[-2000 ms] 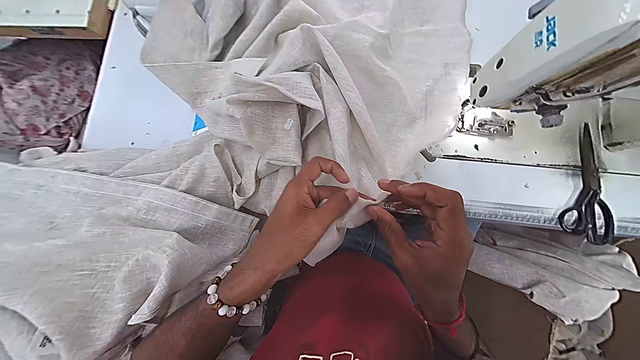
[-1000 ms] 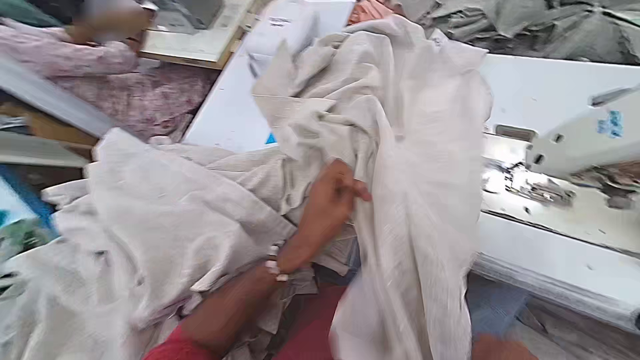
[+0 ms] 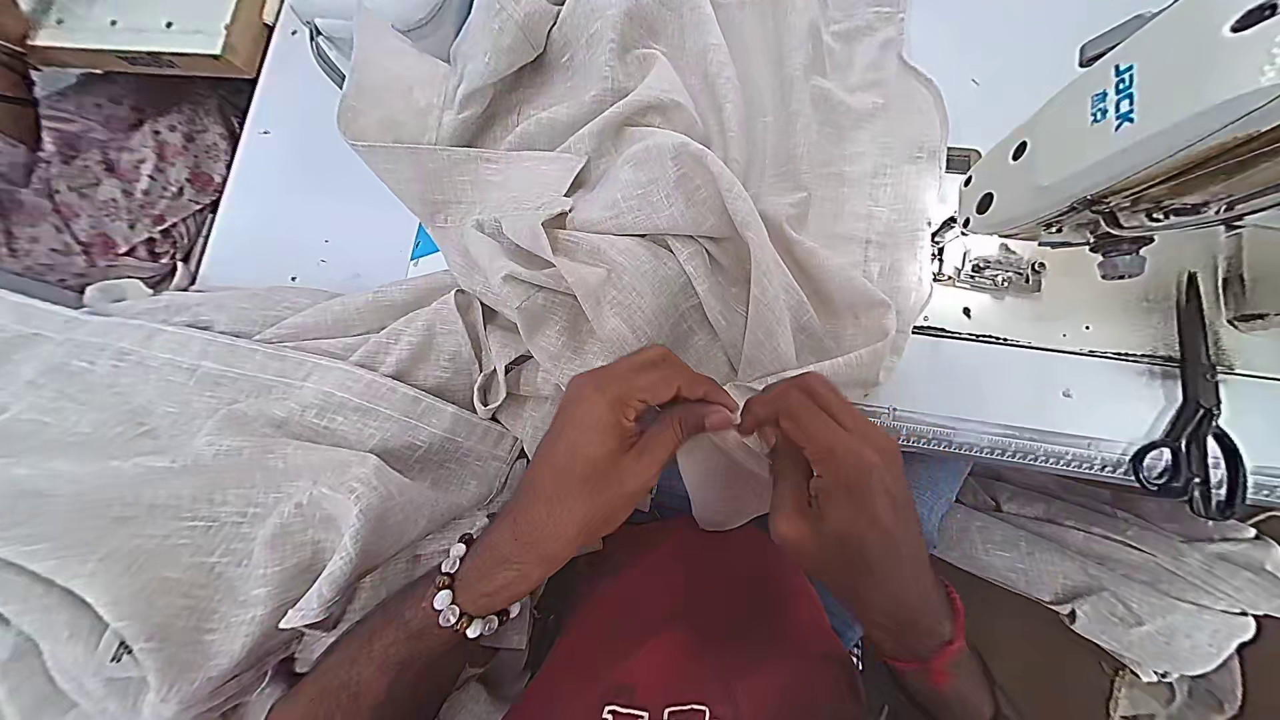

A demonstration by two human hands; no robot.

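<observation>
Beige woven fabric lies in folds over the white sewing table and hangs down at its front edge. My left hand, with a beaded bracelet at the wrist, pinches a small bit of the cloth's edge between thumb and forefinger. Right beside it my right hand, a red thread band at its wrist, pinches the same edge, its fingertips nearly touching the left ones. Below the fingers hangs a flap of the cloth. More beige fabric is heaped at the left, with a narrow fabric loop near my left hand.
A white Jack sewing machine stands at the right. Black-handled scissors lie across a clear ruler along the table's front edge. Beige cloth hangs below. At the upper left, part of another person in floral fabric shows.
One second ago my left hand gripped bunched cloth and my right was low at the frame's edge; now both are together at the cloth's edge. The view has swung down.
</observation>
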